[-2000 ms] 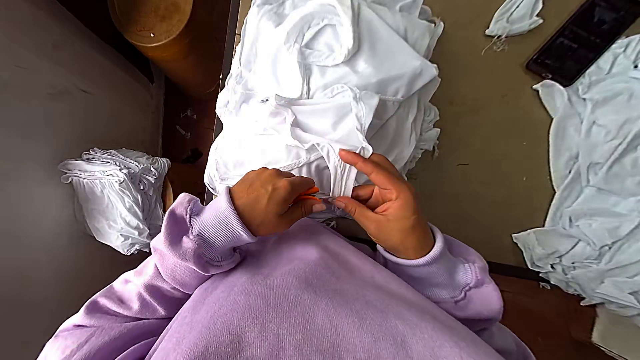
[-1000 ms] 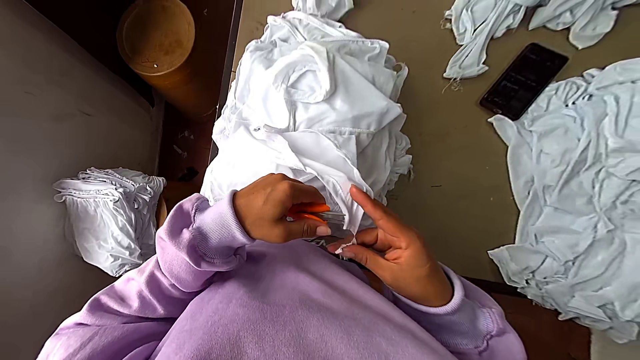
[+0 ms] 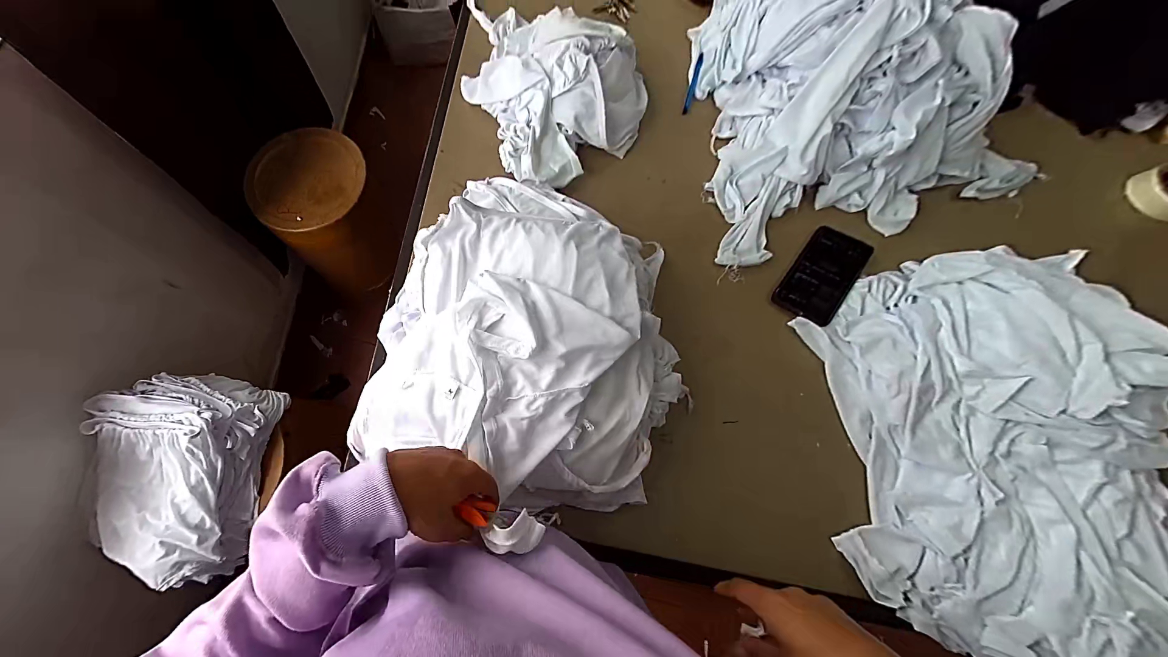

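Observation:
My left hand [image 3: 443, 495] is closed around a small orange-handled tool [image 3: 476, 511], whose kind I cannot tell, at the near edge of a heap of white garments [image 3: 547, 347]. White fabric [image 3: 516, 534] hangs beside its fingers, over my lap. Low on the right, my right hand [image 3: 794, 625] is away from the heap, beyond the table's near edge, fingers partly spread and cut off by the frame. A small white scrap [image 3: 753, 630] shows by its fingers; whether it is held is unclear.
More white garments lie at the table's back left [image 3: 570, 91], back right [image 3: 858, 100] and right [image 3: 1013, 429]. A phone [image 3: 823, 276] touches the right pile. Folded white garments [image 3: 173, 484] and a brown cylindrical container [image 3: 306, 182] stand left of the table [image 3: 730, 438].
My right hand has left the fabric and moved right, away from my left hand, which still holds the orange tool. The view has shifted, showing more of the table.

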